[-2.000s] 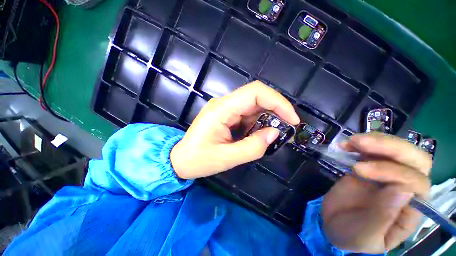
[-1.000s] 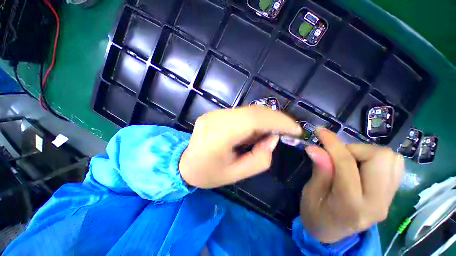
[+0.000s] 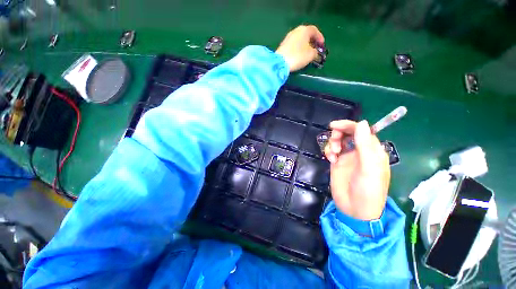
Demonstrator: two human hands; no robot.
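Observation:
My left hand (image 3: 300,48) is stretched out to the green bench beyond the tray, its fingers on a watch housing (image 3: 319,55). My right hand (image 3: 357,163) is over the right side of the black compartment tray (image 3: 302,113) and holds the tweezers (image 3: 389,118), which point up and right. Two open watch housings with green patches sit in neighbouring tray pockets, one at the middle (image 3: 246,153) and one beside it (image 3: 282,165). Another housing (image 3: 323,140) shows just left of my right fingers, and one (image 3: 390,152) lies just right of them, partly hidden.
More housings lie spaced along the green bench (image 3: 170,25), such as one (image 3: 214,46) left of my left hand and one (image 3: 403,62) right. A grey round dish (image 3: 107,80) and white packet (image 3: 80,71) are upper left. A dark-screened device (image 3: 459,226) with white cables is lower right.
The view has shifted to show more of the far bench. My left hand has moved from over the tray to the bench beyond it. My hands have moved apart.

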